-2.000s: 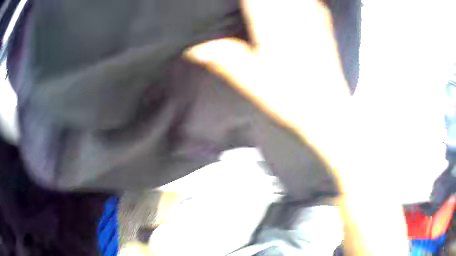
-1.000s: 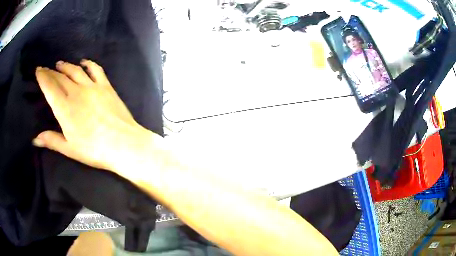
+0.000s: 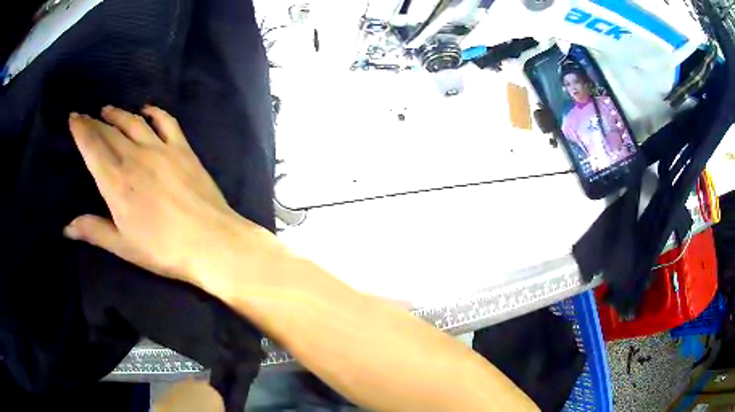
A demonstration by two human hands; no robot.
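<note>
A large black cloth panel (image 3: 218, 105) lies over the left part of the white machine table (image 3: 419, 233) and hangs over its front edge. My right hand (image 3: 149, 189) reaches in from the lower right and rests flat on the cloth, fingers spread, thumb apart, gripping nothing that I can see. My left hand is cut off or hidden. A small patch of skin (image 3: 189, 396) shows at the bottom edge beside the hanging cloth, and I cannot tell which part of the left arm or hand it is.
The sewing machine's blue-lettered body (image 3: 596, 24) is at the upper right. A smartphone (image 3: 588, 121) playing video stands right of the needle area. Black strips (image 3: 645, 217) hang at the right. A red bin (image 3: 673, 290) and blue crate (image 3: 592, 346) with black pieces stand below the table edge.
The blurred cloth that was lifted close to the camera now lies on the table. Over the last second, my right hand stays on it with almost no movement, and the view shifts slightly.
</note>
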